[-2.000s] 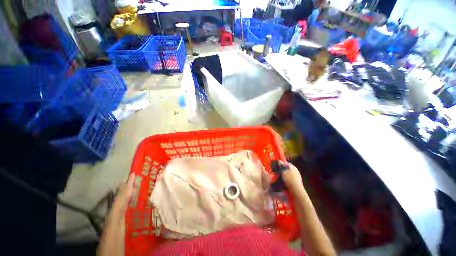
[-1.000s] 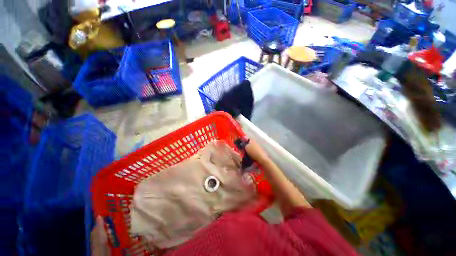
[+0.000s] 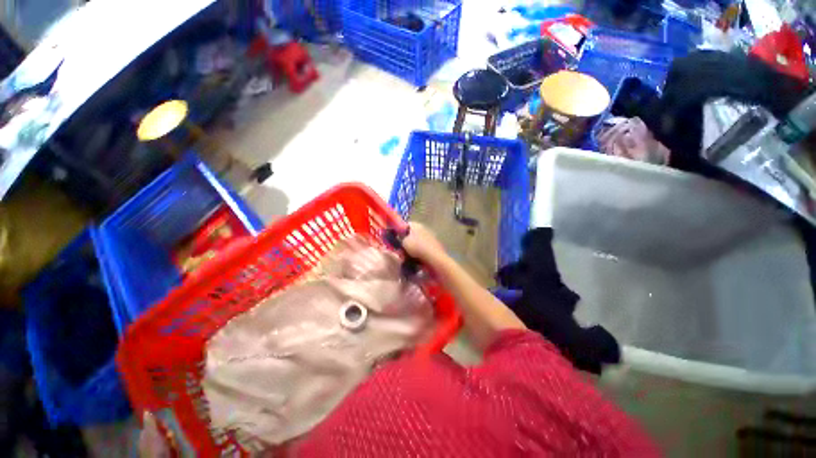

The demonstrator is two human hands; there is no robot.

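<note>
A red plastic basket [image 3: 259,255] with slotted sides is held tilted in front of my body. Beige cloth pieces [image 3: 277,358] lie in it, with a small white ring, like a roll of tape, [image 3: 353,315] on top. My right hand [image 3: 417,245] grips the basket's far right rim, next to a dark item [image 3: 394,240] on that rim. My left hand [image 3: 157,438] is at the basket's near left side, blurred and cut off by the lower edge; it holds the basket there.
A big white tub [image 3: 689,365] stands at the right, with black cloth [image 3: 550,304] over its left rim. A blue crate [image 3: 514,179] is ahead, other blue crates at left and back. Beyond are round stools [image 3: 573,95] and a red stool [image 3: 293,65]. A table [image 3: 98,54] is at upper left.
The view has swung right and moved forward. The tub and crates are nearer, and the table at upper left has come closer. Both hands still hold the basket, now more tilted.
</note>
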